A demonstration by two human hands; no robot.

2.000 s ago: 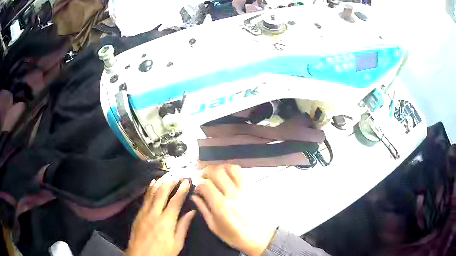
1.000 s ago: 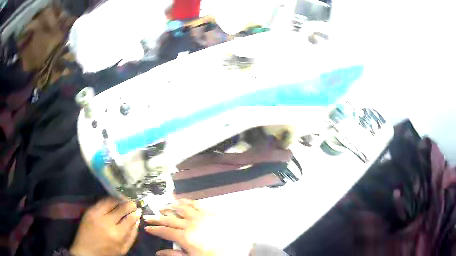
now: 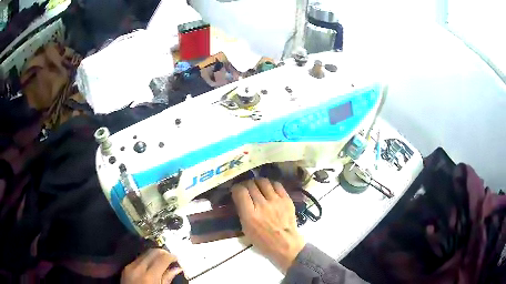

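Note:
The white and blue sewing machine (image 3: 222, 147) stands in front of me. My left hand (image 3: 151, 268) is at the bottom edge, partly cut off, below the needle area (image 3: 158, 226), with bent fingers on black fabric. The black fabric panel (image 3: 61, 183) spreads left of the machine head. My right hand (image 3: 269, 219) reaches under the machine arm over the strips; its fingertips are partly hidden, so its grip cannot be told. A black strip (image 3: 213, 224) and a maroon-brown strip (image 3: 208, 236) lie beside it. Scissors with black loop handles (image 3: 313, 206) lie right of this hand.
A round dark holder with a thin metal tool (image 3: 358, 178) and small metal parts (image 3: 396, 152) are at the table's right end. A maroon and black garment pile (image 3: 444, 222) is at the right. A red box (image 3: 194, 41) and white bundle (image 3: 114, 75) are behind the machine.
My right hand has left the needle area and moved right and up, under the arm onto the strips. My left hand stays near the needle, now lower in view. The camera view has shifted.

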